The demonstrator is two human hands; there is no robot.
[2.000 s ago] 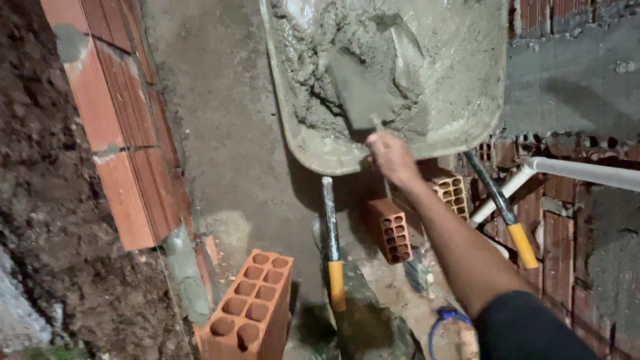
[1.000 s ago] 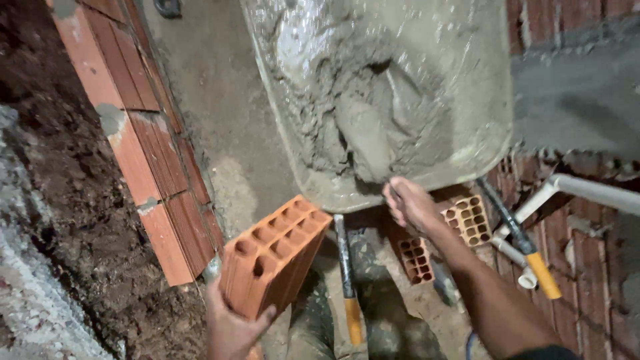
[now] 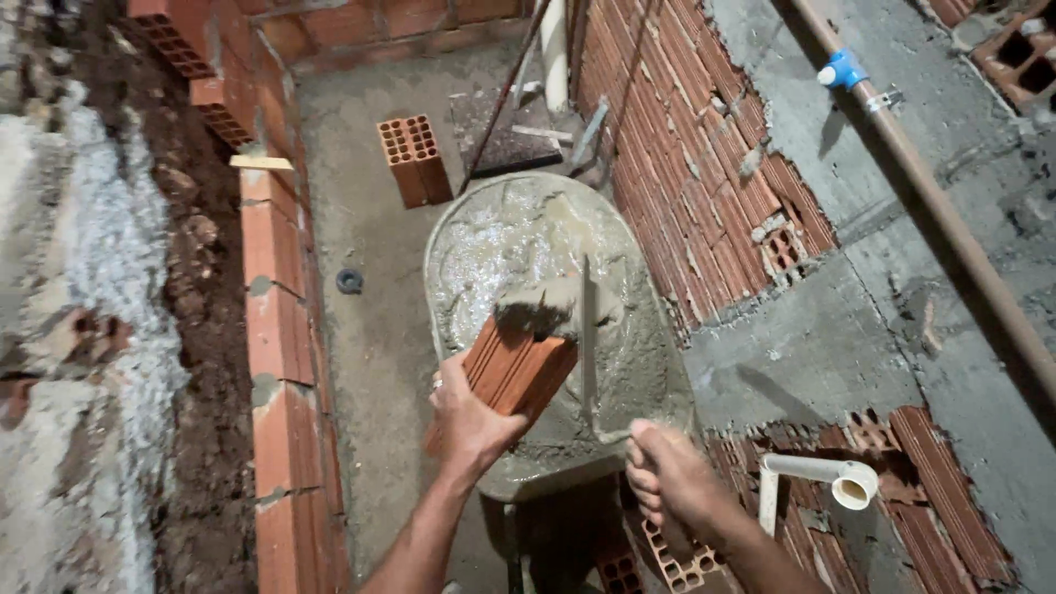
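My left hand [image 3: 474,412] grips a hollow clay brick [image 3: 524,371] over the wheelbarrow, tilted, with wet mortar [image 3: 540,305] heaped on its far end. A masonry trowel [image 3: 588,346] is in my right hand [image 3: 672,474], its blade seen nearly edge-on beside the mortared end of the brick. Below both hands, the wheelbarrow tray [image 3: 433,280] is full of wet mortar. The trowel's handle is mostly hidden in my fist.
A low brick wall [image 3: 276,330] runs along the left, beside bare soil. Another hollow brick [image 3: 421,173] stands on the floor beyond the tray. To the right are a partly rendered brick wall [image 3: 676,148], a white elbow pipe [image 3: 813,470] and a long brown pipe [image 3: 949,198].
My left hand has lifted the brick over the tray; two seconds ago it stood lower left. The trowel has come out of the mortar, and mortar now covers the brick's end. The view has shifted.
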